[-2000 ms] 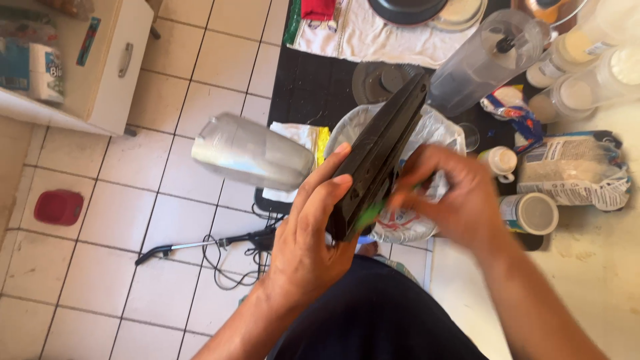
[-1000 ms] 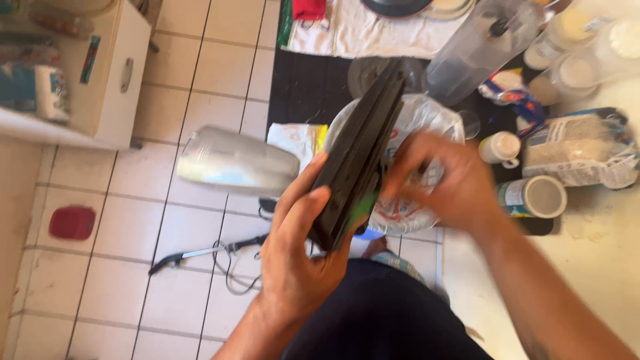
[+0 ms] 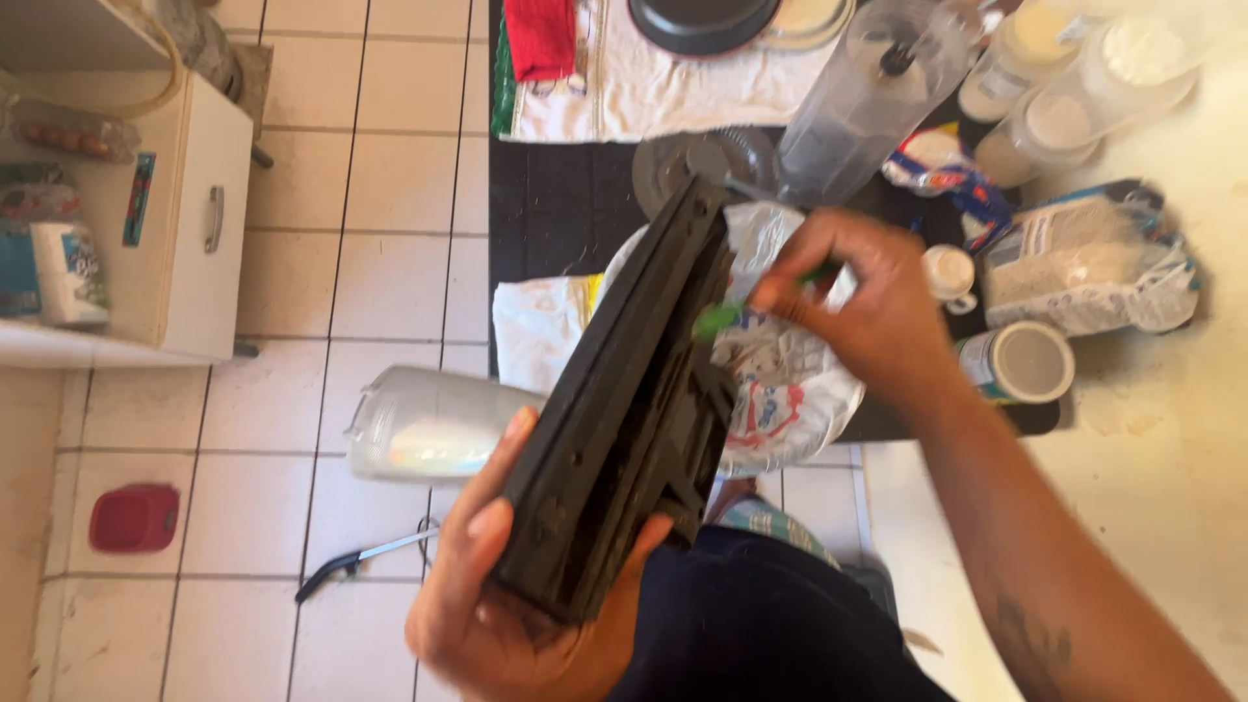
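My left hand (image 3: 546, 585) grips the lower end of a long black plastic housing (image 3: 624, 400), tilted so that its grooved side faces right. My right hand (image 3: 858, 292), slightly blurred, pinches a small green tool (image 3: 720, 320) whose tip is at the edge of that grooved side; its exact kind cannot be told. Behind the housing lies a white plastic bag with print (image 3: 780, 409), spread over a round container. A clear plastic vessel (image 3: 429, 424) shows to the left of the housing, partly behind my left fingers.
The black table (image 3: 556, 205) bears a clear cylinder (image 3: 858, 107), a bag of grain (image 3: 1092, 258), a lidded can (image 3: 1029, 363), jars (image 3: 1043, 127) and a cloth (image 3: 643, 88) with a dark pan. A white cabinet (image 3: 210, 224) stands left; a red tray (image 3: 134, 518) and a wand (image 3: 361, 561) lie on the floor.
My right hand has moved away from the housing's lower part, and more of the green tool shows. The housing's grooved side is turned more into view. My left hand keeps its hold.
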